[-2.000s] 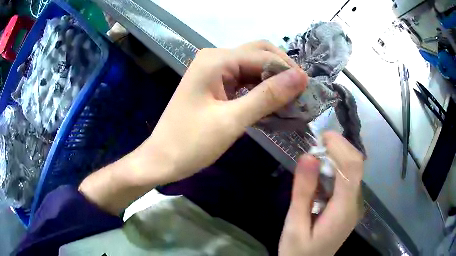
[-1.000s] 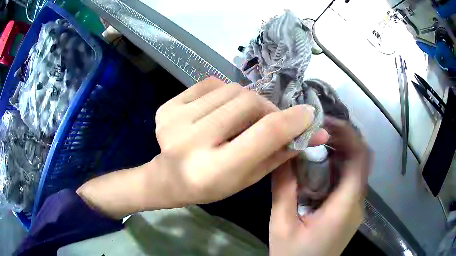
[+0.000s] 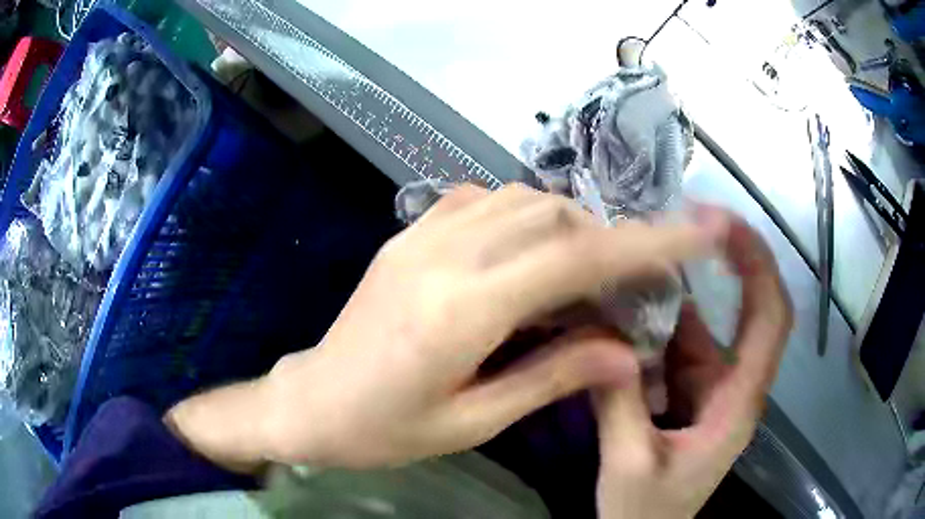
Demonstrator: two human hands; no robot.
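Observation:
A limp grey plush skin (image 3: 639,142) with dark-tipped parts bunches above my hands, over the white table. A small grey bit of fabric (image 3: 418,200) sticks out behind my left knuckles. My left hand (image 3: 436,319) is closed around the lower skin, its fingers reaching across to my right hand. My right hand (image 3: 710,375) is blurred and curls around a grey-white piece (image 3: 652,309), seen between the hands. My fingers hide where this piece meets the skin.
A blue basket (image 3: 152,218) with bagged grey-white pieces stands at left. The ruler-marked table edge (image 3: 370,106) runs diagonally below the work. Silver tweezers (image 3: 824,233), black snips (image 3: 874,198) and a dark flat object (image 3: 893,314) lie at right, near blue machine parts (image 3: 887,101).
My left hand has moved right and its fingers now reach over the grey-white piece. My right hand has shifted slightly right, with its fingers spread wider. The bunched skin has been turned and shifted.

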